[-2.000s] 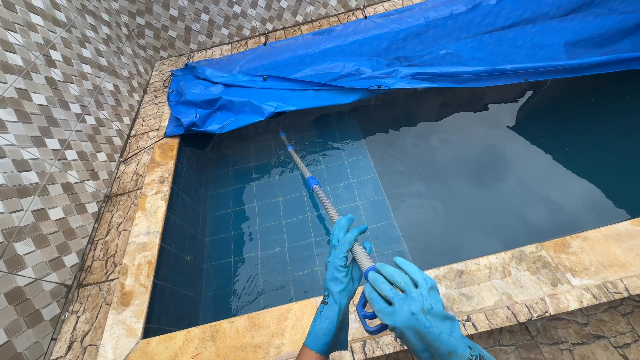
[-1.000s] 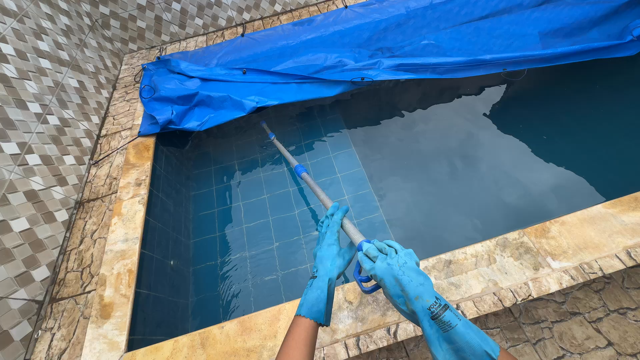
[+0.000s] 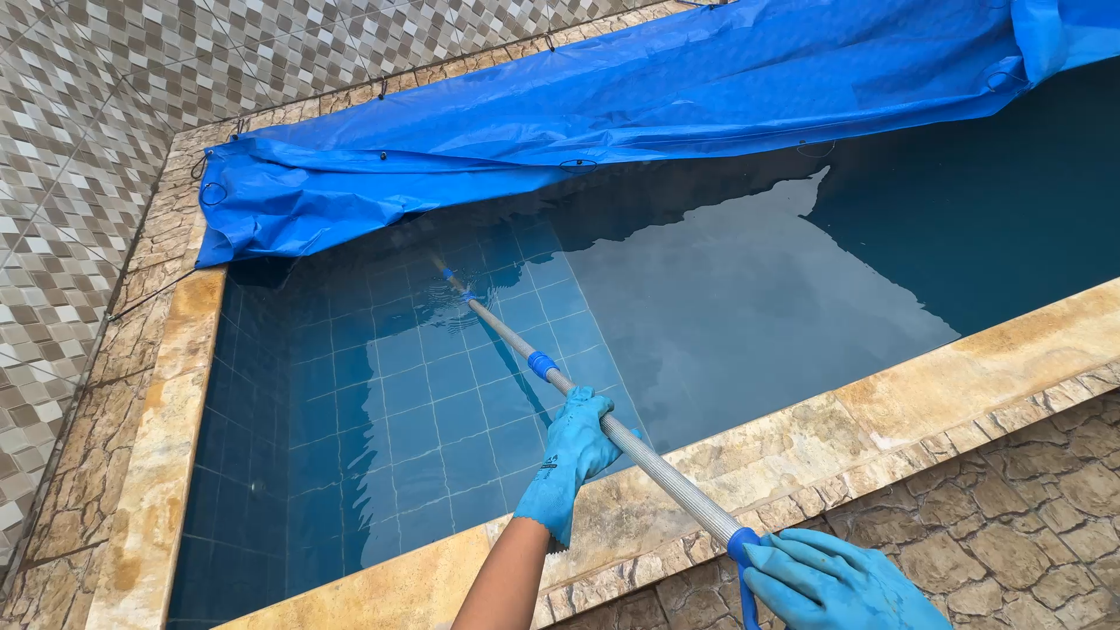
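A grey telescopic pole (image 3: 665, 472) with blue collars slants from the lower right into the swimming pool's water (image 3: 437, 385). My left hand (image 3: 577, 437), in a blue rubber glove, is closed around the pole's middle, over the near pool edge. At the pole's near end, by the blue collar and blue loop handle (image 3: 748, 586), my right hand (image 3: 831, 577) rests in a matching glove, its fingers extended over the top; its thumb is hidden. The pole's far end is under water and blurred, so what it carries cannot be told.
A blue tarpaulin cover (image 3: 612, 105) lies folded along the pool's far side, with cords at its edge. Pale stone coping (image 3: 989, 367) borders the water, with rough stone paving (image 3: 997, 542) on the near side. A patterned tile wall (image 3: 70, 201) stands at the left and back.
Both hands and the pole's near end have moved toward the lower right. More of the pole shows above the water. The hands are farther apart than one second ago.
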